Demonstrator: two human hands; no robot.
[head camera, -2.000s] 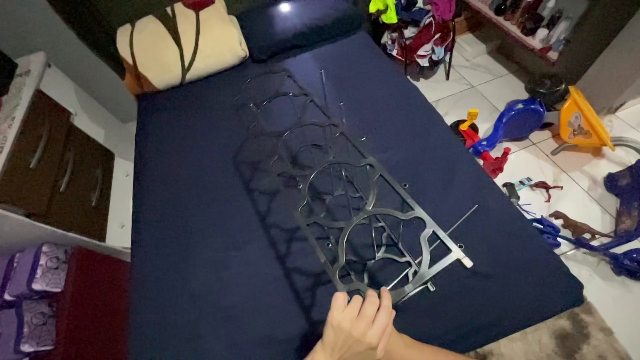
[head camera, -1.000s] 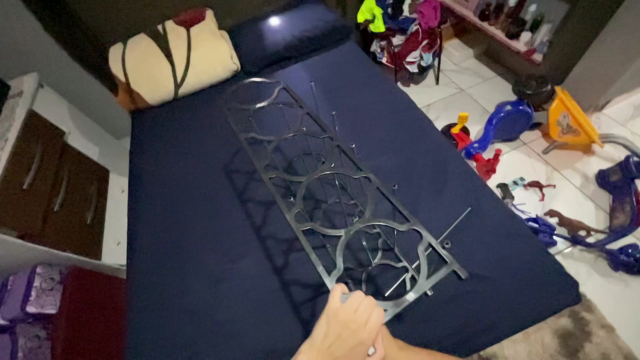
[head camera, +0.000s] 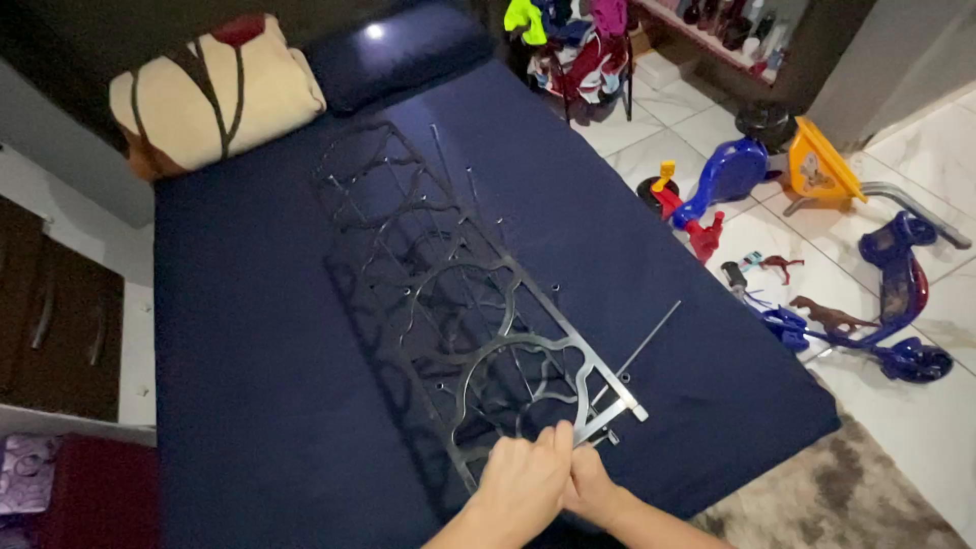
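Observation:
A long black metal rack frame with wavy ring-shaped openings stretches over the dark blue sheet, its near end by my hands. My left hand is closed around the frame's near end bar. Close against it, my right hand has its fingers curled at the same end; what lies inside them is hidden. Beneath the frame are thin metal rods, and one rod sticks out past its right side. Small metal fittings show along the frame's edges.
The bed carries a folded cream blanket and a dark pillow at its far end. Toys and a blue scooter lie on the tiled floor to the right. A drawer unit stands left.
My right hand has come further into view beside my left. The frame's near end has shifted and its tilt has changed.

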